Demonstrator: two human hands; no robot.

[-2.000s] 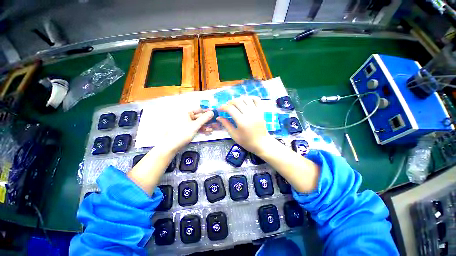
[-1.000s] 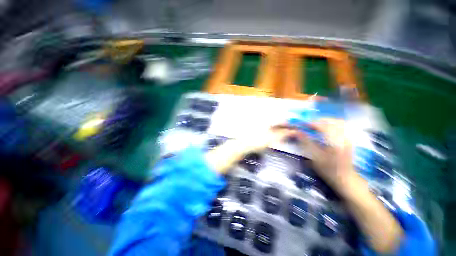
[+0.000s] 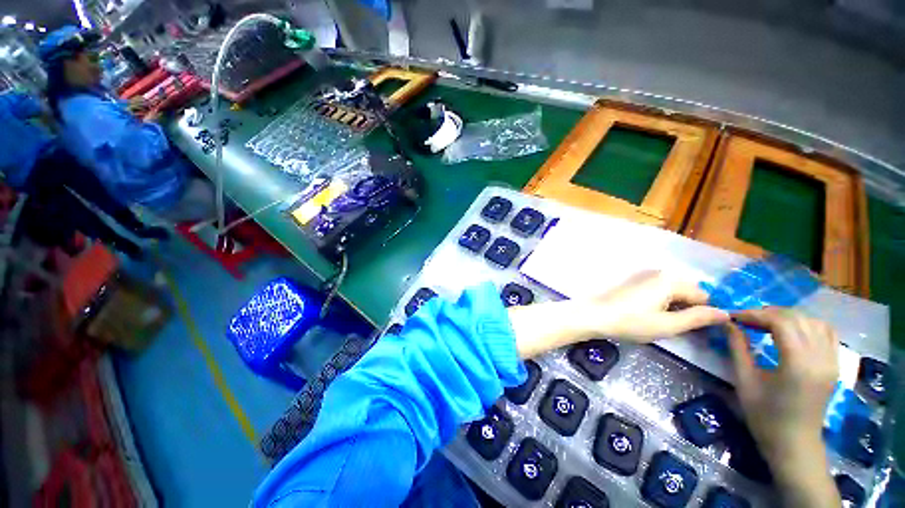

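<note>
My left hand (image 3: pixel 655 310) and my right hand (image 3: pixel 794 362) meet fingertip to fingertip over the white sheet. A small dark unit, apparently a device housing, shows between the fingertips, mostly hidden by them. My left fingers pinch it; whether my right fingers grip anything is unclear. The clear tray (image 3: pixel 650 382) holds rows of black device housings (image 3: pixel 563 407). The white liner sheet (image 3: pixel 595 260) lies across the tray's back part. Bright blue film stickers (image 3: pixel 759 286) lie at the sheet's right part, beside and behind my hands.
Orange-brown wooden frames (image 3: pixel 635 164) lie behind the tray. A crumpled clear bag (image 3: pixel 501 137) and a white ring (image 3: pixel 444 127) lie at back left. Cables, a clear tray (image 3: pixel 313 134) and a bent pale tube (image 3: pixel 218 109) are further left. A blue stool (image 3: pixel 275 322) and a seated person (image 3: pixel 114 139) are left.
The view has swung left, so the tray and hands sit further right, and the aisle and a person show. The blue box has left the view. The hands remain together over the sheet.
</note>
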